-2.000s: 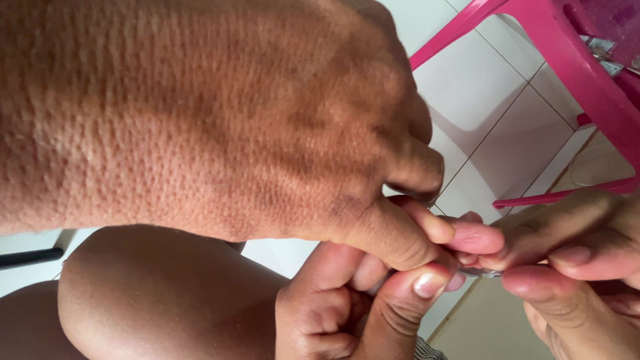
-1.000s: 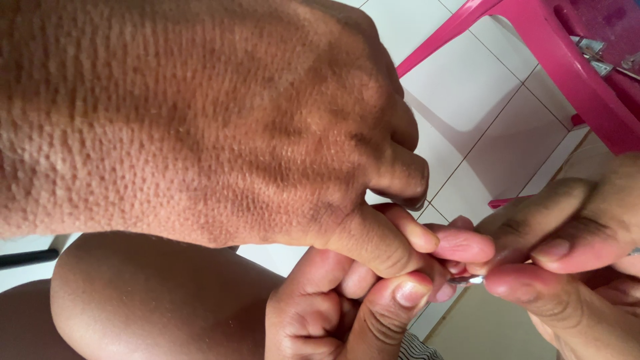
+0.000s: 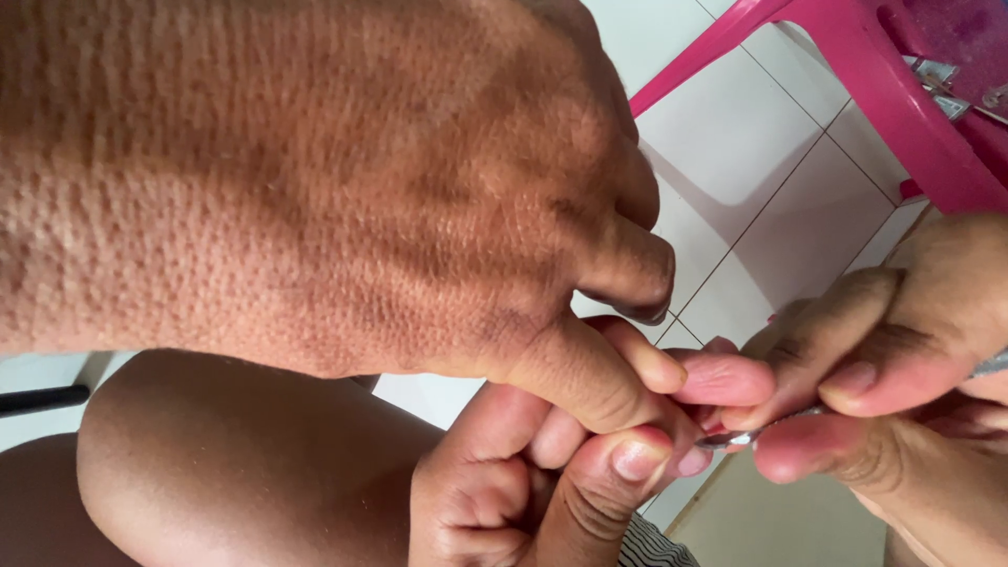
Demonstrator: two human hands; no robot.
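From the left edge, another person's large hand [image 3: 472,205] reaches in, back upward, with some fingers bent. Below it, my left hand [image 3: 583,488] pinches one of that hand's fingers [image 3: 598,394], its thumb pressed near the fingertip. My right hand [image 3: 835,394] comes from the right edge and holds a small metal manicure tool [image 3: 732,439] between thumb and fingers. The tool's shiny tip is at the end of the held finger. Overlapping fingers partly hide the tool, so its exact kind cannot be told.
A pink plastic chair or stool [image 3: 858,71] stands at the upper right, with small metallic tubes [image 3: 949,106] on it. Beneath are white floor tiles [image 3: 732,102]. A bare knee and thigh [image 3: 236,449] lie under the large hand, and striped fabric [image 3: 650,547] shows at the bottom.
More of the tool's shiny tip shows now than two seconds ago. My left hand keeps its pinch on the other person's finger.
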